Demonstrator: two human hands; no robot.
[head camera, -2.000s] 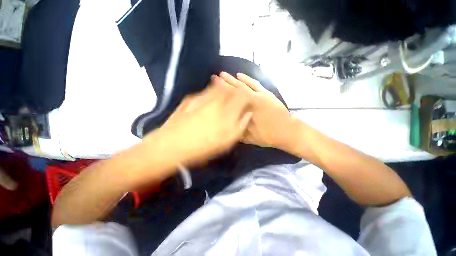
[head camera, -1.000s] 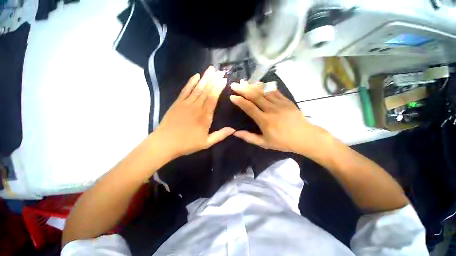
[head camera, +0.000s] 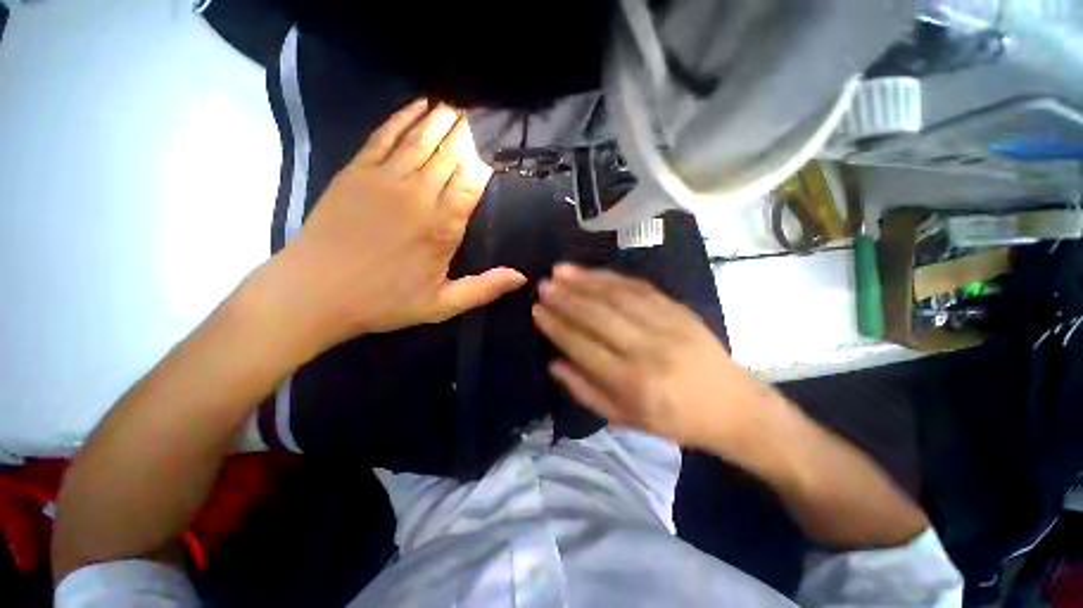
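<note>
A black garment piece (head camera: 392,386) lies over the table's front edge and down toward my lap, with a white line (head camera: 295,131) along its left side. My left hand (head camera: 386,232) lies flat on the cloth, fingers spread, left of the presser foot area (head camera: 564,166). My right hand (head camera: 635,350) is over the cloth below the machine head, slightly blurred, fingers extended and close together, holding nothing visible. The sewing machine head (head camera: 760,107) is at the upper right. The needle tip cannot be made out.
Yellow-brown shears handles (head camera: 808,208), a green handle (head camera: 869,285) and an open cardboard box of metal parts (head camera: 950,279) lie to the right. A red basket (head camera: 226,505) is below the table edge at left. A black shape covers the top centre.
The view has moved closer to the machine. The black cloth now lies flat under my hands. My left hand has shifted left, and my right hand has drawn back toward me from the presser foot.
</note>
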